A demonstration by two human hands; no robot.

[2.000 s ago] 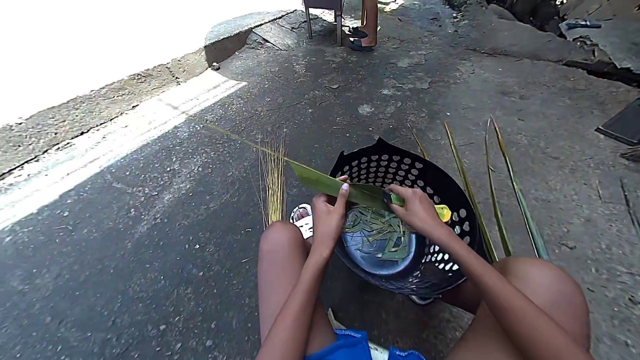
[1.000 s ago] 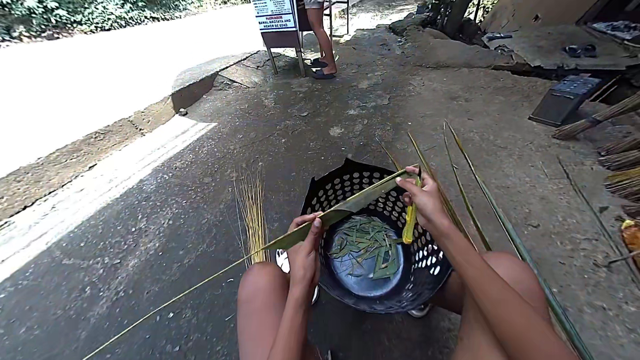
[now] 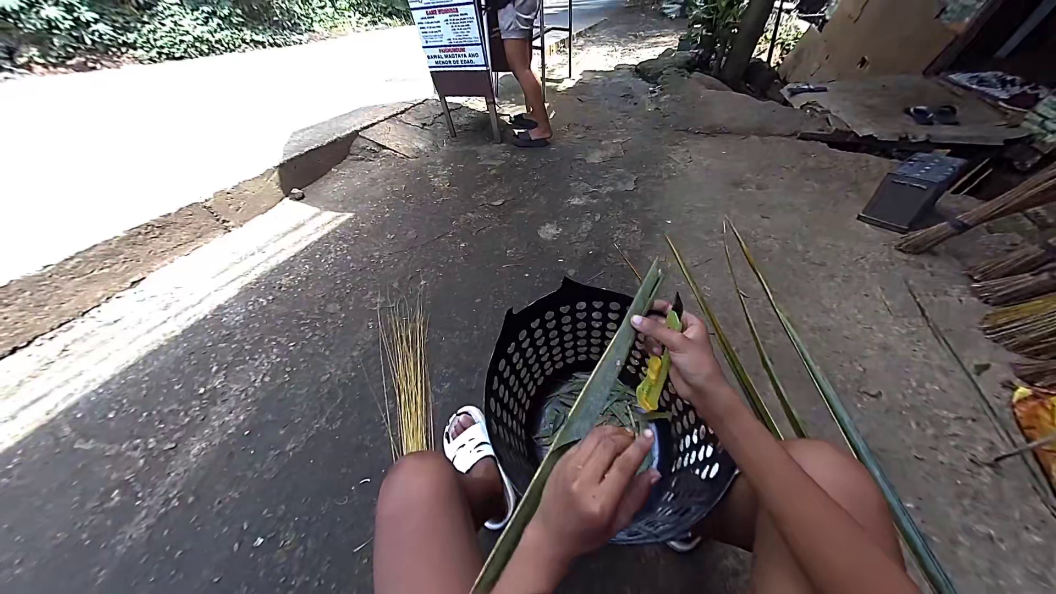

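Observation:
My right hand [image 3: 689,351], over the right side of a black perforated plastic basket [image 3: 528,355], holds a knife with a green and yellow handle [image 3: 654,379]. Its fingers also touch the upper part of a long green palm leaflet [image 3: 606,375]. The leaflet slants from above the basket down to the bottom edge of the view. My left hand [image 3: 594,487] is beside its lower part, fingers bent; whether they grip it cannot be told. Green leaf strips [image 3: 569,404] lie inside the basket between my legs.
A bundle of thin yellowish midribs [image 3: 406,371] lies left of my white sandal [image 3: 470,445]. Long palm leaflets [image 3: 792,330] lie to the right. Stick brooms [image 3: 990,210] and a dark box [image 3: 912,190] are farther right. A person [image 3: 524,74] stands by a signboard [image 3: 450,37] ahead.
The leaflet has turned from lying across the basket to a steep slant. My left hand has come lower and nearer to me. The view has tilted up since the first frame.

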